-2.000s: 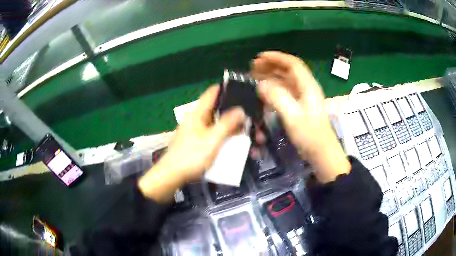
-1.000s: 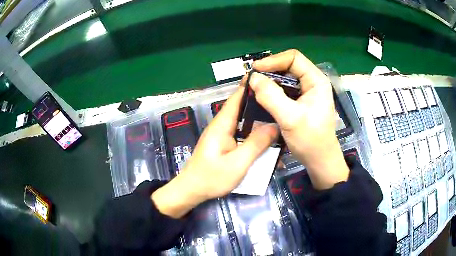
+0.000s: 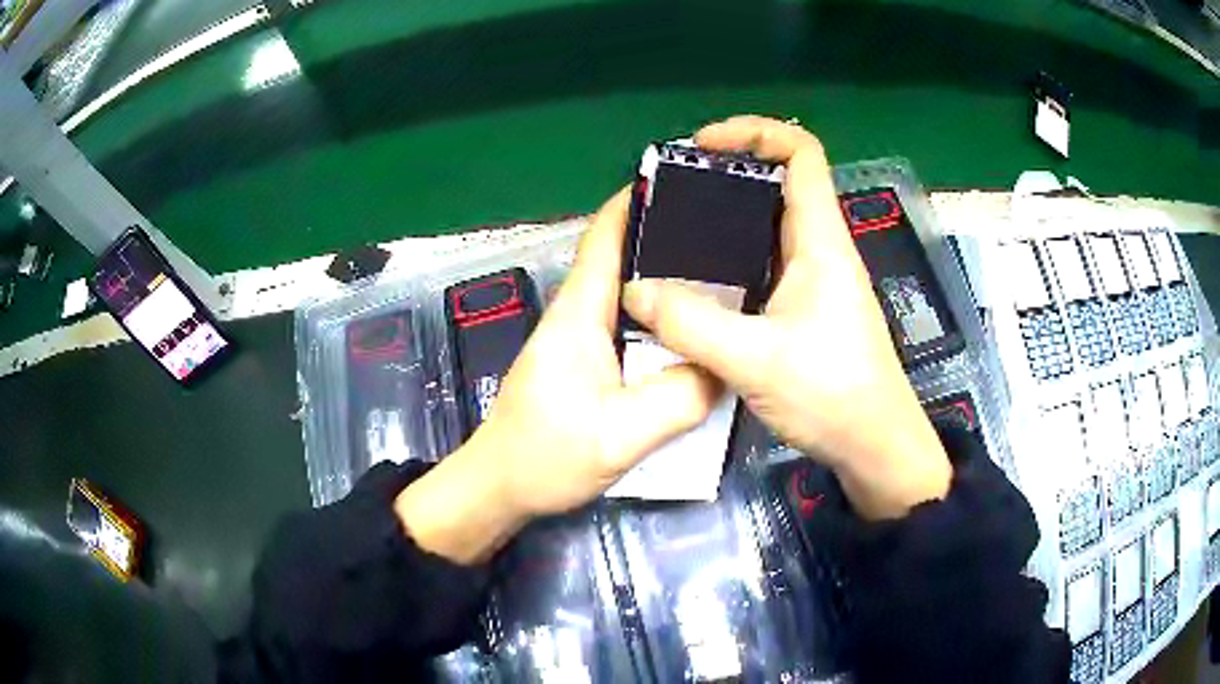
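My left hand point(image 3: 569, 381) and my right hand point(image 3: 803, 314) both hold a main board with display point(image 3: 709, 225) over the clear tray. Its dark screen faces up, with a silver strip along the top edge. A plain white piece point(image 3: 685, 461) covers its lower half and extends below my fingers. My thumbs press near the lower edge of the screen. A black edge shows around the board; whether it sits in a housing I cannot tell. The blister tray point(image 3: 311, 401) holds black rear housings point(image 3: 495, 327) with red outlines at the top.
A green belt point(image 3: 442, 147) runs behind, with a board unit point(image 3: 1052, 118) at right. White sheets with phone outlines point(image 3: 1117, 388) lie at right. A lit smartphone point(image 3: 163, 310), a small orange handset point(image 3: 105, 528) and a small black pad point(image 3: 359, 263) are at left.
The board has turned from tilted to nearly upright, its screen now plainly visible. My right fingers have moved from its top edge to its right side. The white unit behind my hands is no longer seen.
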